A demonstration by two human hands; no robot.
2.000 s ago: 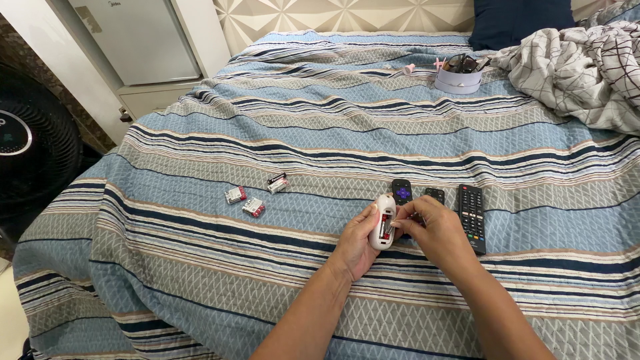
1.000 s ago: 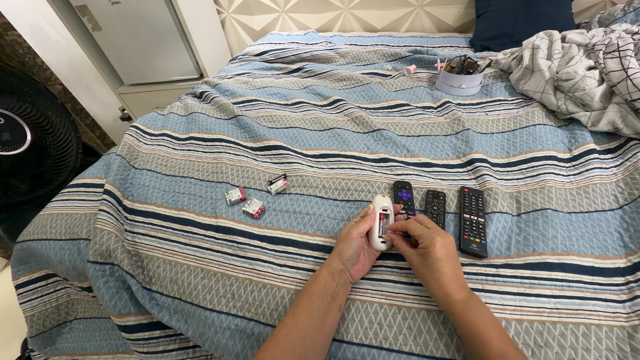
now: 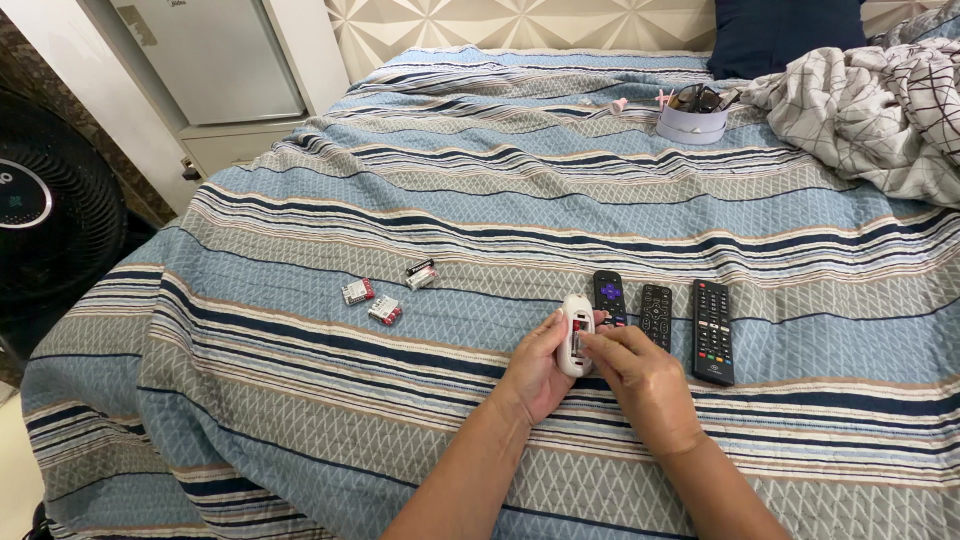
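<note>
My left hand [image 3: 538,367] holds a white remote control [image 3: 574,360], its back turned up and its battery compartment uncovered. A battery with a red end [image 3: 577,328] shows inside the compartment. The fingertips of my right hand [image 3: 637,367] touch the compartment; whether they grip anything is hidden. Just beyond my hands lie a black remote with a purple pad [image 3: 610,294], a second black remote [image 3: 657,307] partly behind my right hand, and a longer black remote [image 3: 712,330]. To the left are two battery packs [image 3: 358,291], [image 3: 385,310] and a pair of loose batteries [image 3: 421,274].
A striped bedspread [image 3: 315,360] with folds covers the bed. Toward its far side stand a round lilac box [image 3: 691,124] holding small items, a crumpled checked blanket [image 3: 862,112] and a dark blue pillow [image 3: 787,34]. A black fan [image 3: 60,195] stands at the left.
My right hand has drawn back from over the middle black remote, which now shows more. My left hand keeps the white remote in about the same place.
</note>
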